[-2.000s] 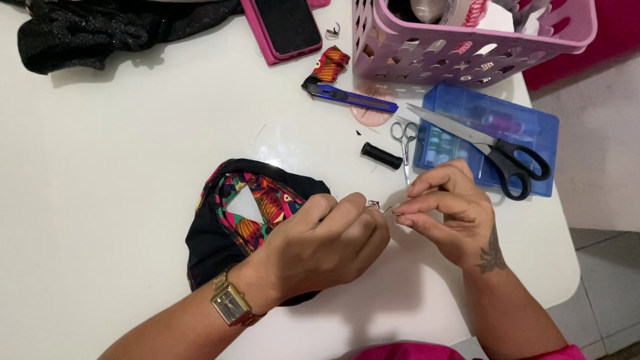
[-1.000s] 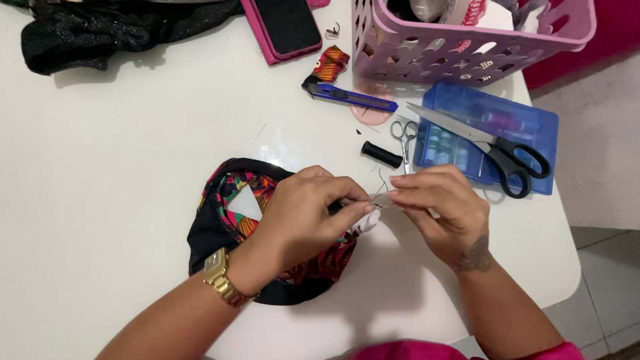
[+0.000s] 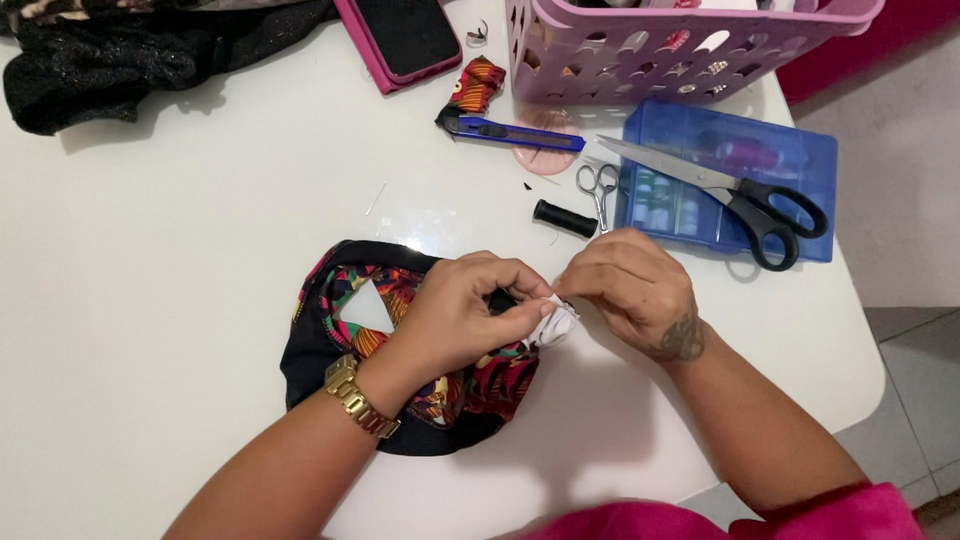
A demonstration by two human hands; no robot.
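Observation:
My left hand [image 3: 480, 307] pinches a small white piece of fabric [image 3: 553, 324] at the right edge of a black and multicoloured patterned cloth item [image 3: 322, 360], which lies on the white table under that hand. Close against its fingertips is my right hand [image 3: 634, 289], thumb and forefinger pressed together at the white fabric's upper edge; what it pinches is too small to make out. Above the hands lie a spool of black thread [image 3: 565, 218], small metal scissors [image 3: 598, 187] and a thin needle-like piece [image 3: 376, 199].
Black-handled scissors [image 3: 739, 191] rest on a blue plastic box [image 3: 821, 202] holding thread spools. Behind are a pink perforated basket [image 3: 675, 60], a blue snap-off cutter [image 3: 517, 135], a patterned fabric scrap [image 3: 478, 86], a phone in a pink case [image 3: 405, 37] and black sparkly fabric [image 3: 150, 60].
My hands have come together at the white fabric; one second ago a dark thread showed between them near my right fingers. The tools on the table have not moved.

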